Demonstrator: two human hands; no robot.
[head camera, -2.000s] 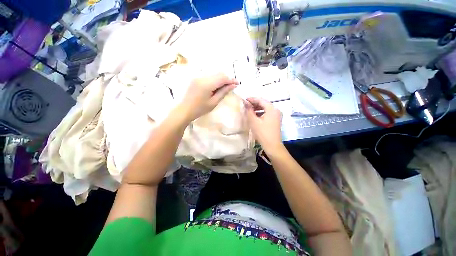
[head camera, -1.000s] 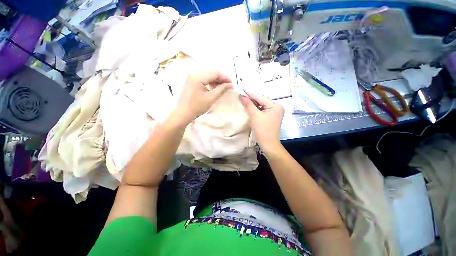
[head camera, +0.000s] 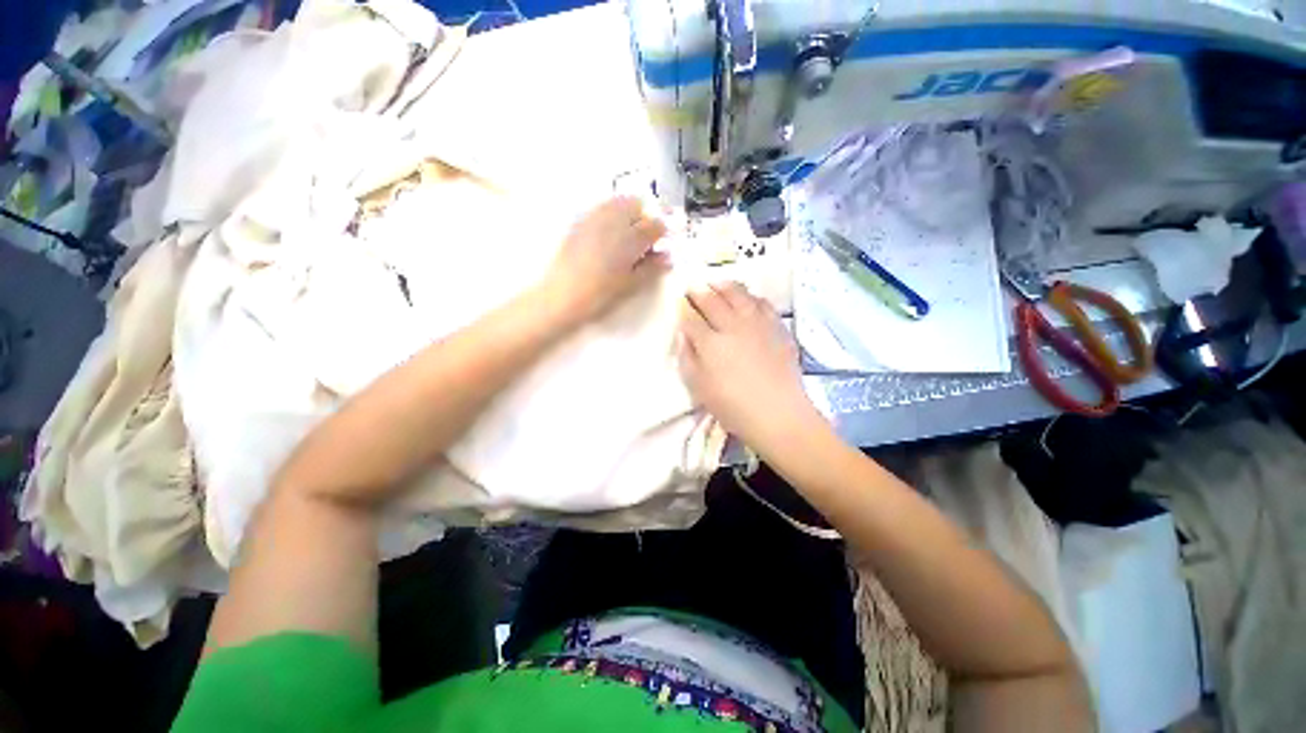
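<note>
Cream cloth (head camera: 559, 415) lies in a large heap over the left of the white table and under both hands. My left hand (head camera: 609, 258) rests on the cloth with fingers bent, just left of and below the needle area. My right hand (head camera: 738, 351) holds the cloth's right edge, fingertips pointing at the presser foot (head camera: 709, 208). The fingertips of both hands are close together at the cloth's edge. A thin pale strip (head camera: 781, 516) hangs below my right wrist. Fine detail at the needle is washed out by light.
The white sewing machine head (head camera: 917, 86) stands at the back. Right of the needle are a paper sheet (head camera: 931, 337), a slim blue-green tool (head camera: 877, 275), a lilac thread bunch (head camera: 910, 165) and red-orange scissors (head camera: 1067, 358). Beige cloth (head camera: 1232, 487) hangs below the table edge.
Both hands have moved closer to the presser foot and flattened onto the cloth, which has spread towards the needle. The view has shifted, and the pale strip shows more below the right wrist.
</note>
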